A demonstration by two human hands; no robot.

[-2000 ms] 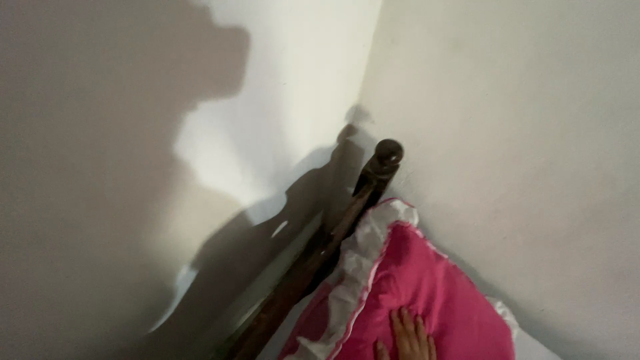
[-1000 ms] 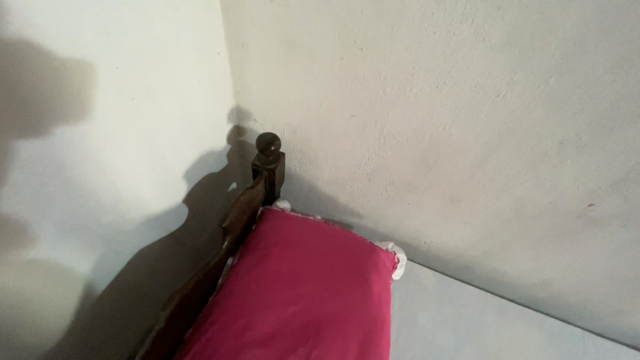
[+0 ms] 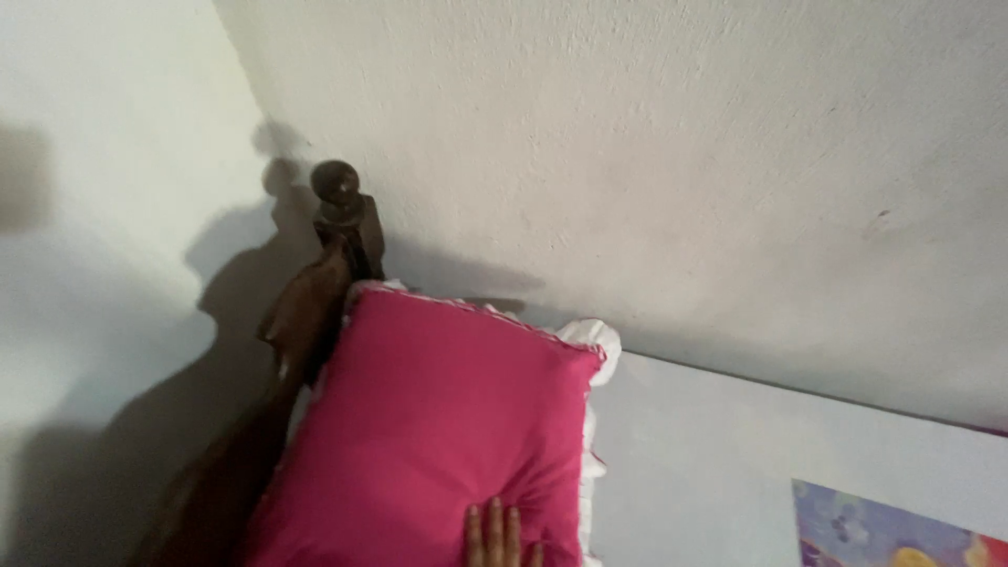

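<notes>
A bright pink pillow (image 3: 441,394) with a white ruffled edge lies against the dark wooden headboard (image 3: 307,307) of a bed. My right hand (image 3: 496,539) rests palm down on the lower part of the pillow, at the bottom of the view. Only its fingers show, and the cloth creases around them; they grip nothing. My left hand is out of view. The pillow's far corners point toward the wall, one of them near the headboard's post with its round knob (image 3: 335,183).
A rough pale wall (image 3: 669,173) rises behind the bed and meets another wall at the left. The pale bed surface (image 3: 693,441) extends right of the pillow, with a colourful printed picture (image 3: 890,531) at lower right. Shadows fall on the left wall.
My right hand, out of sight one second ago, is on the pillow again. The pillow lies flatter along the headboard than two seconds ago. The view has shifted, bringing in the printed picture.
</notes>
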